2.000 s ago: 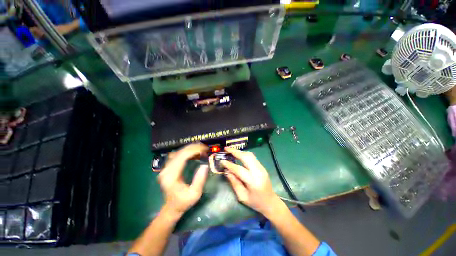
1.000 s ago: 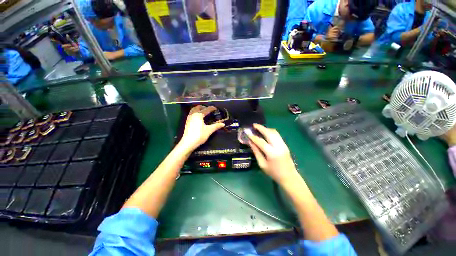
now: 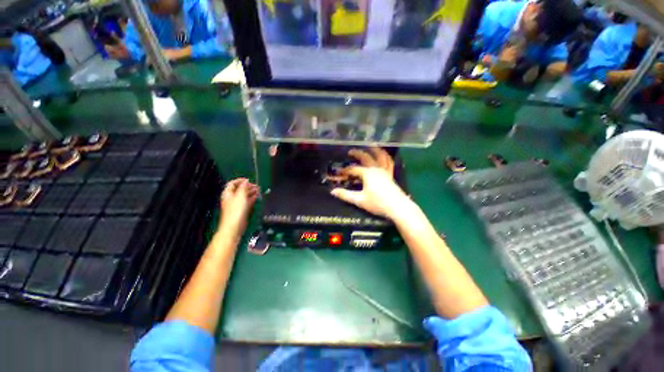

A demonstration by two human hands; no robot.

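Note:
The black press (image 3: 313,200) stands in front of me with lit red digits and a red switch on its front. My right hand (image 3: 375,185) is over the press top, thumb and fingers around the fixture (image 3: 338,173). It partly hides the fixture and what lies in it, so its grip is unclear. My left hand (image 3: 240,202) is just left of the press with its fingertips curled close together. Whether it holds something small cannot be seen. A watch case (image 3: 258,243) lies on the green bench by the press's front left corner.
Stacked black trays (image 3: 95,211) with copper-rimmed cases are at left. A clear blister tray (image 3: 546,247) and white fan (image 3: 630,178) are at right. Several cases (image 3: 456,164) lie behind the blister tray. An acrylic guard (image 3: 349,120) overhangs the press's rear. People in blue sit beyond.
My left hand has left the fixture and moved down-left beside the press. My right hand has moved from the press's right side onto the fixture. The view has shifted slightly.

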